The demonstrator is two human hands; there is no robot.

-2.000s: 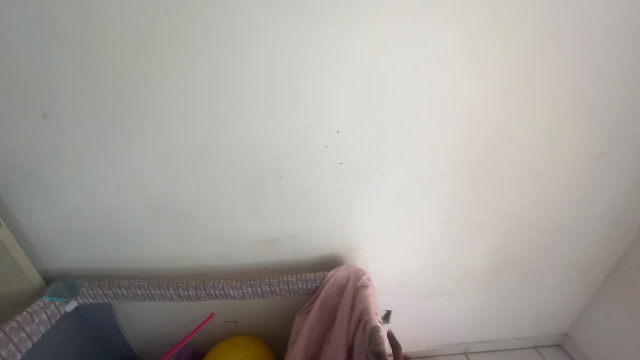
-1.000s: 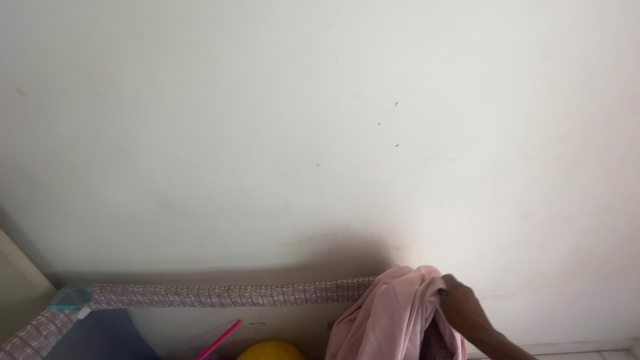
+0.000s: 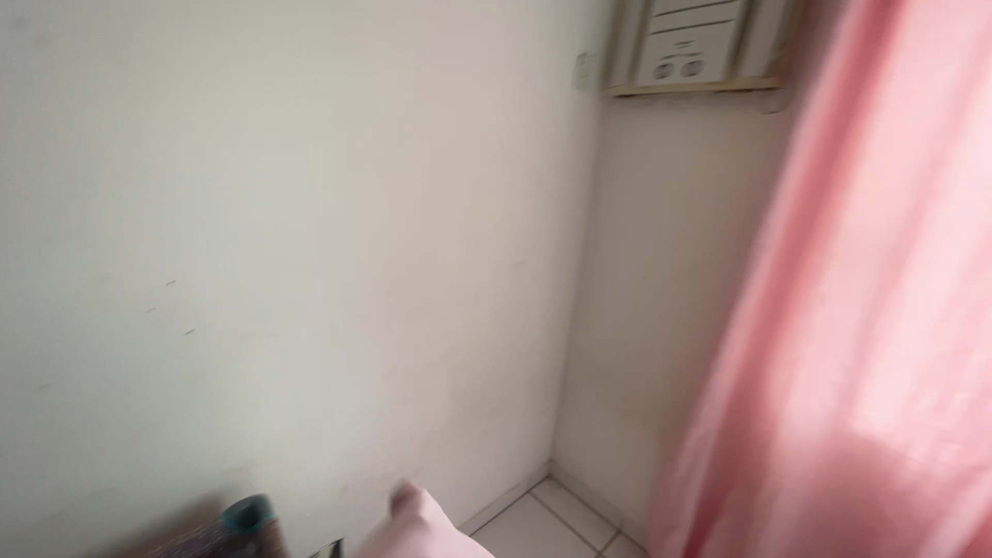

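Note:
At the bottom of the head view, a light pink cloth is bunched up and slightly blurred. A small part of my right hand shows at its upper left edge, with the fingers closed on the cloth; the rest of the hand and the arm are hidden. To the left of the cloth is a playpen's padded top rail, which ends in a dark and teal corner piece. The cloth stands apart from that corner. My left hand is out of view.
A pink curtain hangs down the right side. A window-type air conditioner sits high in the wall beside it, near a small wall plate. White walls meet in a corner above the tiled floor.
The view has swung right, bringing in the curtain and air conditioner. The pink cloth, earlier draped over the playpen's rail, is now off it and in my hand, to the right of the corner piece.

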